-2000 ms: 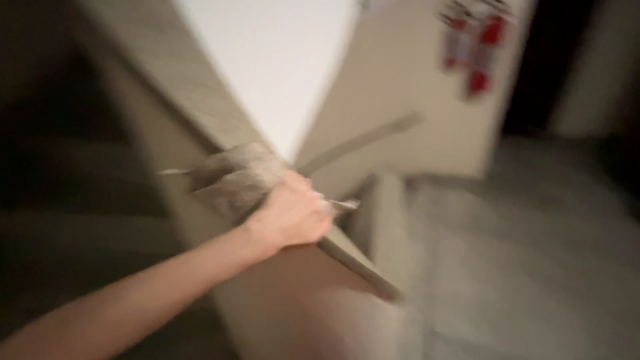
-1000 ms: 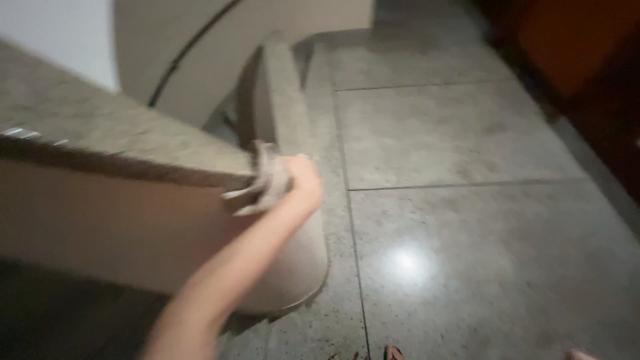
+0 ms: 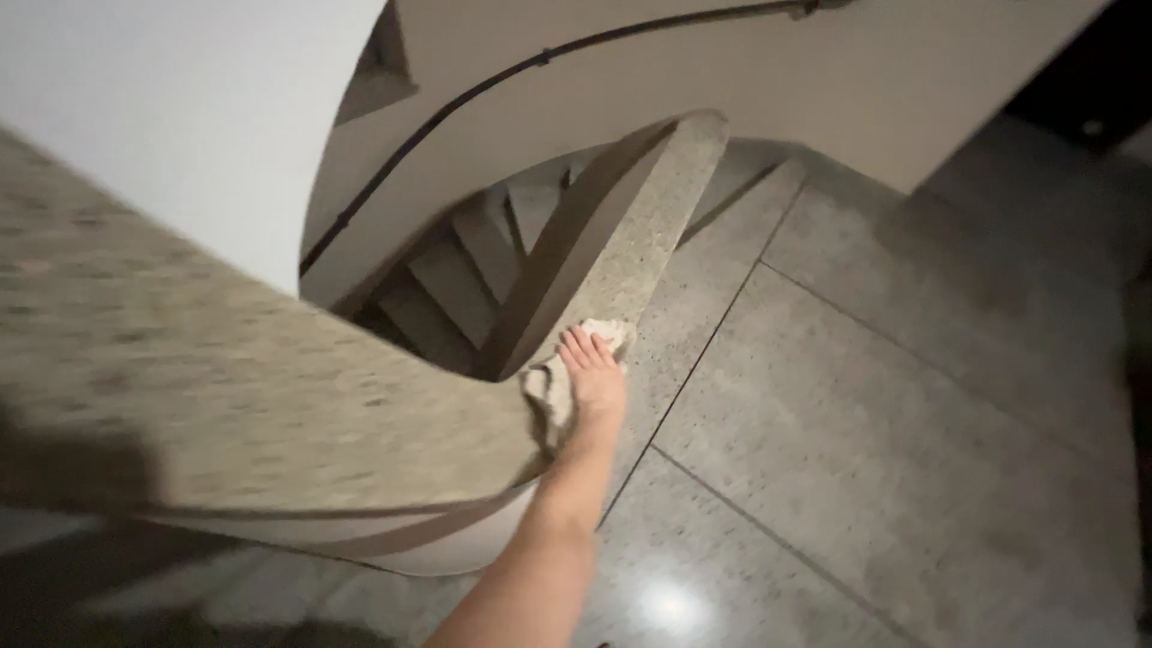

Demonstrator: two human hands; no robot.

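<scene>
My left hand (image 3: 589,373) lies palm down on a crumpled light cloth (image 3: 549,391), its fingers over the cloth and pointing up and slightly left in the view. The cloth is pressed against the speckled stone cap (image 3: 360,405) of a low curved wall, where the wide part meets a narrower stretch (image 3: 648,216) running up and away. Part of the cloth sticks out left of the hand; my thumb is hard to make out. My right hand is out of view.
A dark handrail (image 3: 450,108) curves along the far wall above descending stair steps (image 3: 459,261). Grey floor tiles (image 3: 855,432) with dark joints lie to the right. A white surface (image 3: 180,108) rises at the upper left. A dark opening (image 3: 1080,81) is at the upper right.
My left hand and the cloth have moved from the curved wall's edge onto its top, by the narrower stretch. The view has shifted, showing the stair steps more clearly.
</scene>
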